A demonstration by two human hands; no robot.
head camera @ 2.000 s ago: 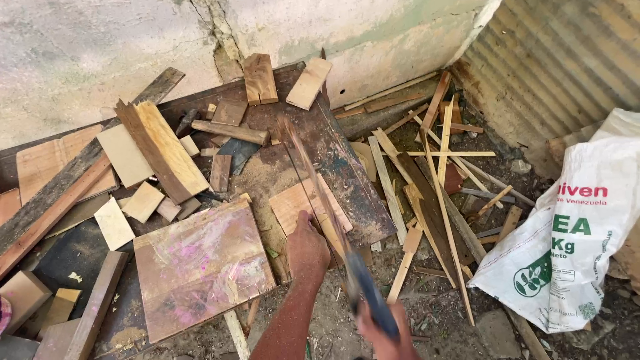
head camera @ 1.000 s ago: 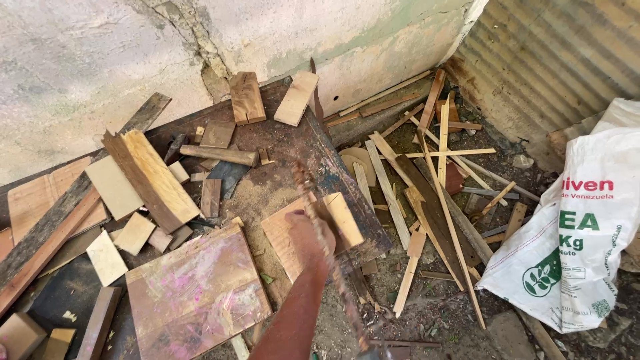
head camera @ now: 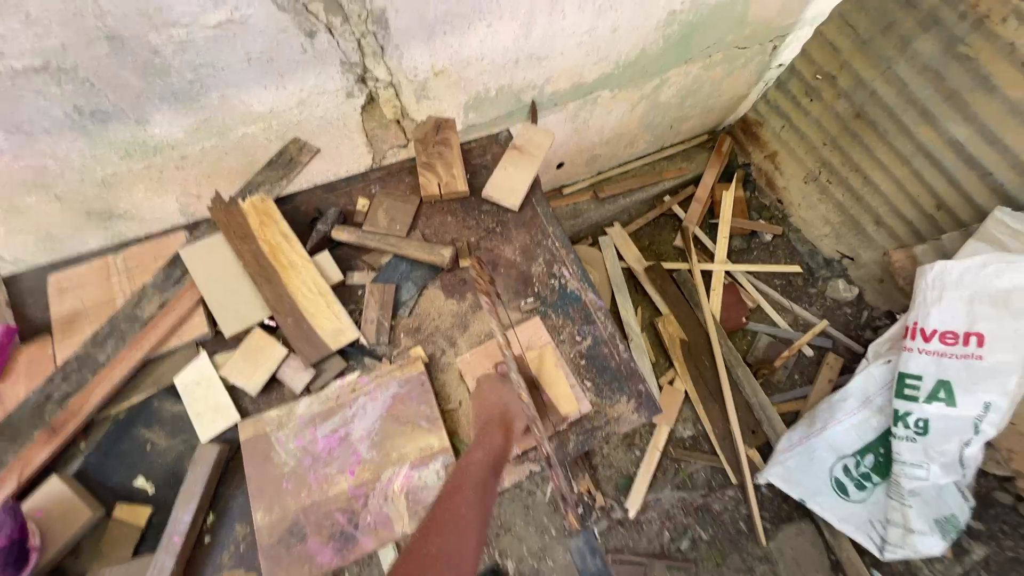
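Observation:
My left hand (head camera: 498, 408) presses on a light wooden board (head camera: 556, 372) near the edge of a dark, worn wooden tabletop (head camera: 520, 272). A handsaw (head camera: 520, 380) with a narrow, rust-brown blade lies across the board just right of my left hand, its teeth blurred. Its dark handle end (head camera: 590, 554) shows at the bottom edge. My right hand is out of the picture. Sawdust (head camera: 432, 320) is scattered beside the board. Left of my forearm lies a square panel with pink and purple stains (head camera: 344, 464).
A hammer with a wooden handle (head camera: 394, 245) lies among offcuts behind the panel. Long boards (head camera: 104, 368) cross the left side. Wood strips (head camera: 720, 320) are heaped on the ground at right, beside a white printed sack (head camera: 920, 400). A cracked wall (head camera: 240, 80) stands behind.
The saw has moved along the board. My right hand, on its handle two seconds ago, has gone out of view at the bottom. My left hand stays on the board.

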